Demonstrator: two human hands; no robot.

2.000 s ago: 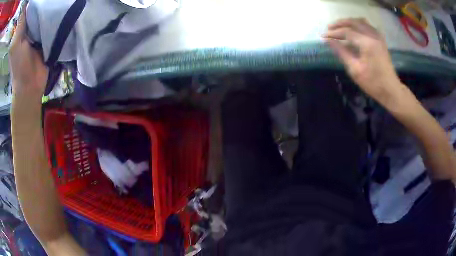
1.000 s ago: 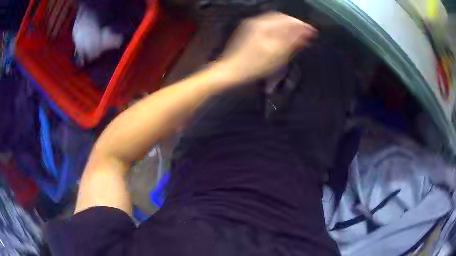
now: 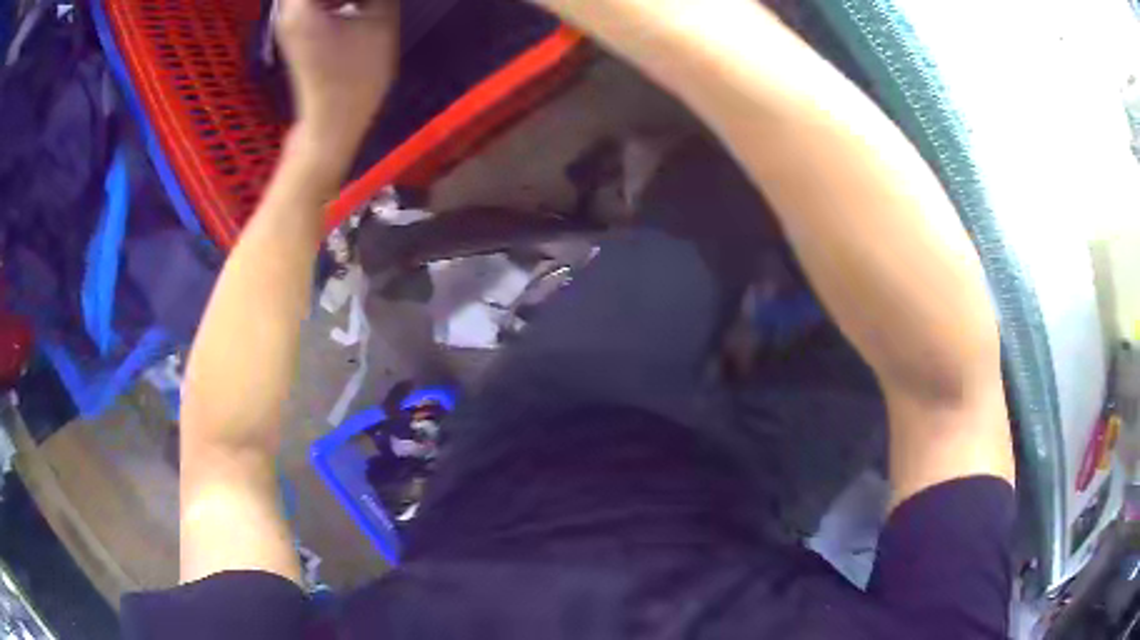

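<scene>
The red slotted crate (image 3: 469,110) is at the upper left, cut off by the top edge. My left hand (image 3: 335,44) is over the crate at the top edge, partly cut off and blurred. A small pale bit shows at its fingers, but whether it holds anything cannot be told. Dark cloth (image 3: 456,56) lies inside the crate, right of my left hand. My right forearm reaches up and left across the picture; my right hand is beyond the top edge.
The table's green front edge (image 3: 969,188) curves down the right side, with the white top beyond. A red and yellow item (image 3: 1098,453) lies at the right. Pale scraps (image 3: 475,300) and a blue plastic frame (image 3: 356,481) are on the floor. Dark cloth heaps are at far left.
The view has turned left, away from the table. My left hand has moved from over my lap to the crate. My right arm has come back into view, reaching toward the crate's side.
</scene>
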